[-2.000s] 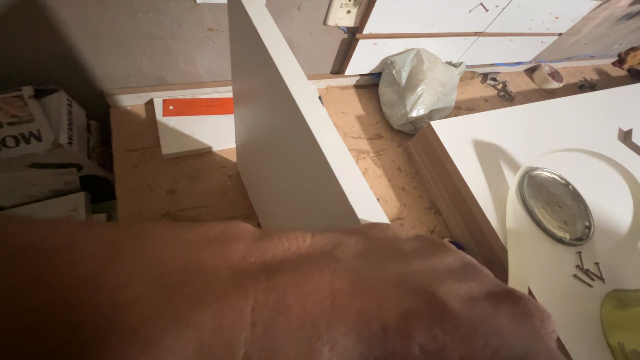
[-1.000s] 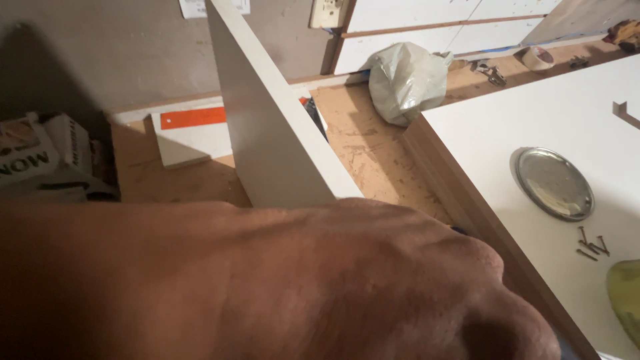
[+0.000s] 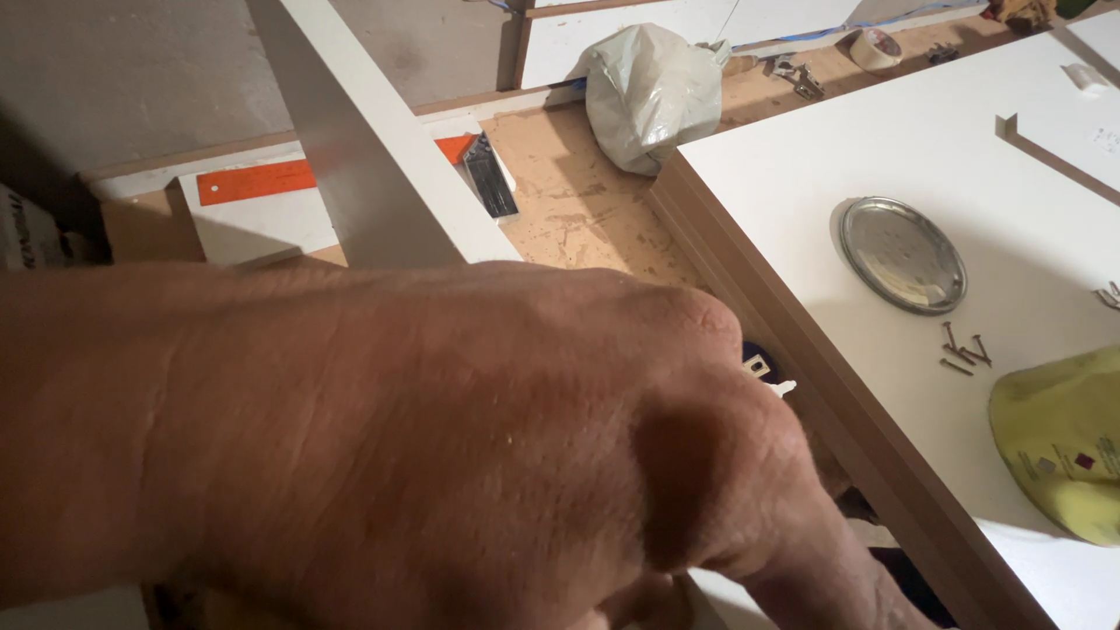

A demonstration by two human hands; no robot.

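My left hand (image 3: 490, 420) fills the foreground, reaching in from the left with its back to the camera. One finger extends to the lower right; the fingertips and anything in their grip are hidden. Just beyond the hand, a white panel (image 3: 385, 131) stands on edge and slants across the view. Behind it, an orange-red flat strip (image 3: 258, 182) with a hole lies on a white board piece (image 3: 262, 232), and a black object (image 3: 492, 179) lies at the panel's other side. A small metal plate (image 3: 755, 366) shows beside the knuckles. My right hand is not in view.
At right, a large white board (image 3: 787, 175) with brown edging carries a round metal lid (image 3: 904, 254), several screws (image 3: 962, 352) and a yellow-green container (image 3: 1063, 446). A tied plastic bag (image 3: 652, 96), metal hinges (image 3: 794, 77) and a tape roll (image 3: 875, 50) lie along the wall.
My left hand sits higher in the view, and its finger extending to the lower right now shows. More of the black object behind the panel is visible. The view has shifted somewhat.
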